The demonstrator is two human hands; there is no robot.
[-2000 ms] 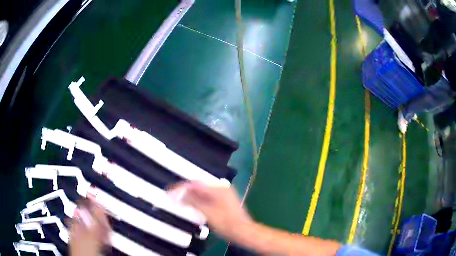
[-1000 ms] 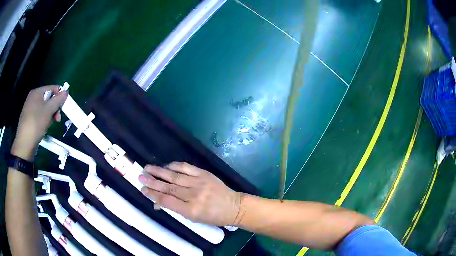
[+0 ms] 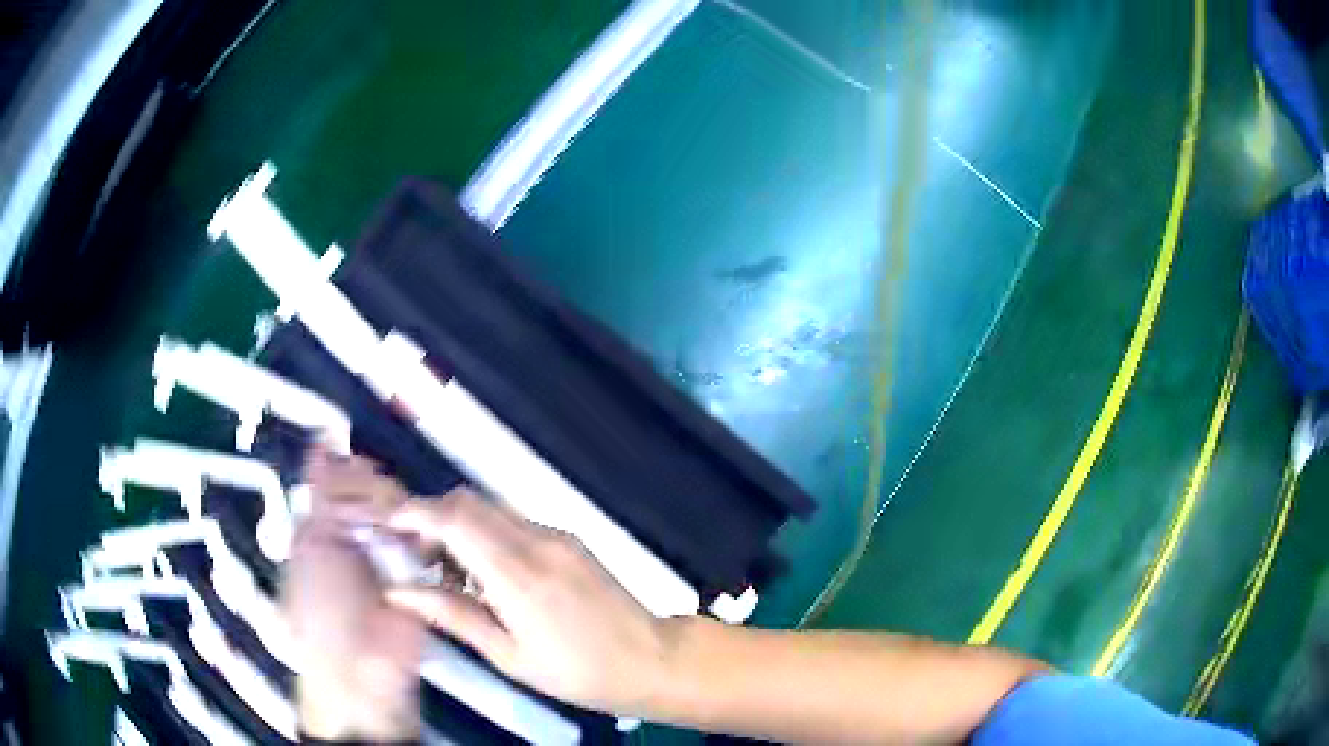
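Note:
Long white parts lie side by side in the grooves of a slotted black tray (image 3: 583, 394). The nearest one to the tray's far edge (image 3: 518, 464) is uncovered, its arm lined up straight with the bar. The other parts have cranked end arms (image 3: 219, 382) sticking out past the tray's left side. My left hand (image 3: 350, 627) is blurred over the second bar. My right hand (image 3: 547, 605) meets it there with bent fingers. Something small and pale (image 3: 391, 551) shows between the fingertips; whether it is loose or part of the bar is unclear.
A pale metal rail (image 3: 583, 110) runs behind the tray. A pale hose (image 3: 892, 277) hangs across the view. Beyond is green floor with yellow lines (image 3: 1115, 394). A blue crate (image 3: 1290, 284) is at the right edge.
My left hand has left the first part's arm tip and moved down right to the second bar. My right hand has come off the first bar and moved beside it.

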